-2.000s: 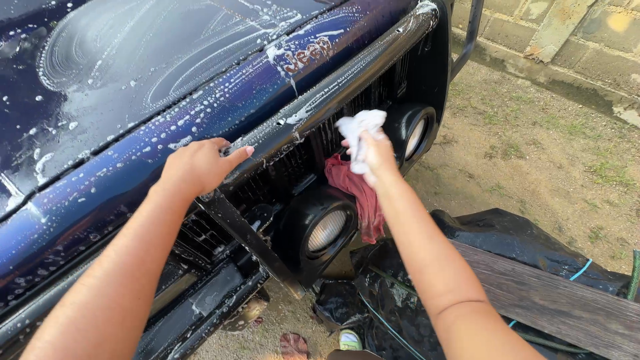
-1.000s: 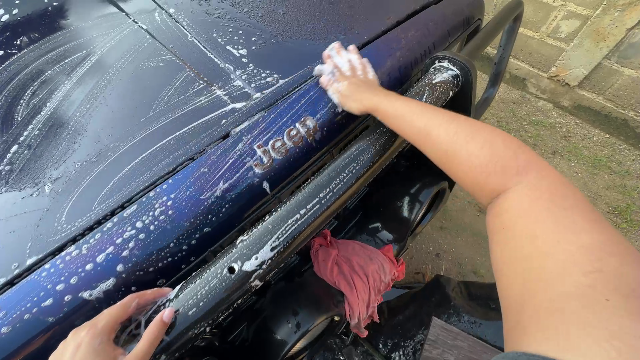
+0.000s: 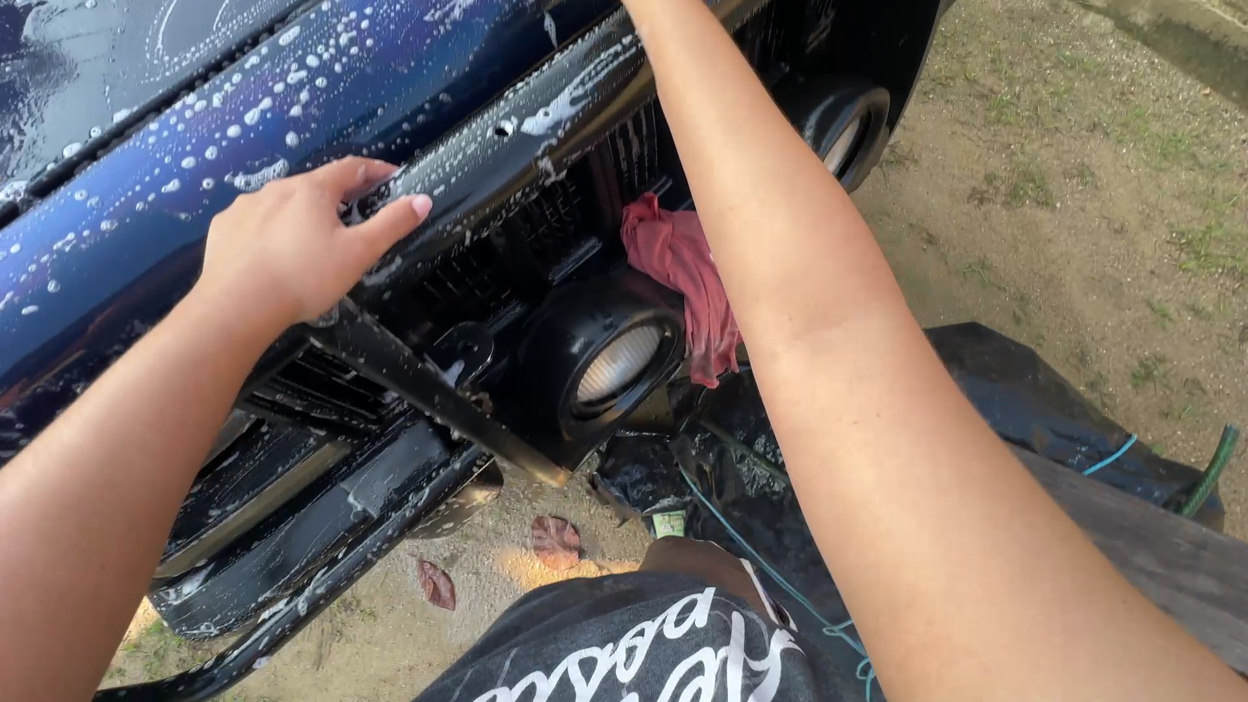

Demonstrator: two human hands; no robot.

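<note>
My left hand (image 3: 297, 234) rests around the upper tube of the black bull bar (image 3: 507, 146), which is wet with suds. Beyond it lies the soapy dark blue hood edge (image 3: 244, 146) of the vehicle. My right arm reaches up across the bar, and its hand is outside the top of the view. A wet red cloth (image 3: 687, 278) hangs from the front guard beside a round auxiliary lamp (image 3: 619, 366), partly behind my right forearm. A second lamp (image 3: 846, 141) sits farther right.
A black plastic sheet (image 3: 1014, 380) and a wooden plank (image 3: 1121, 546) lie at the lower right, with a green hose (image 3: 1212, 473) near them. A thin blue-green cord (image 3: 751, 575) runs over the sheet. Dry leaves (image 3: 556, 542) lie on the sandy ground.
The view has shifted strongly. My right hand, seen one second ago with suds on the blue hood edge, has left the view. My left hand remains at the bar.
</note>
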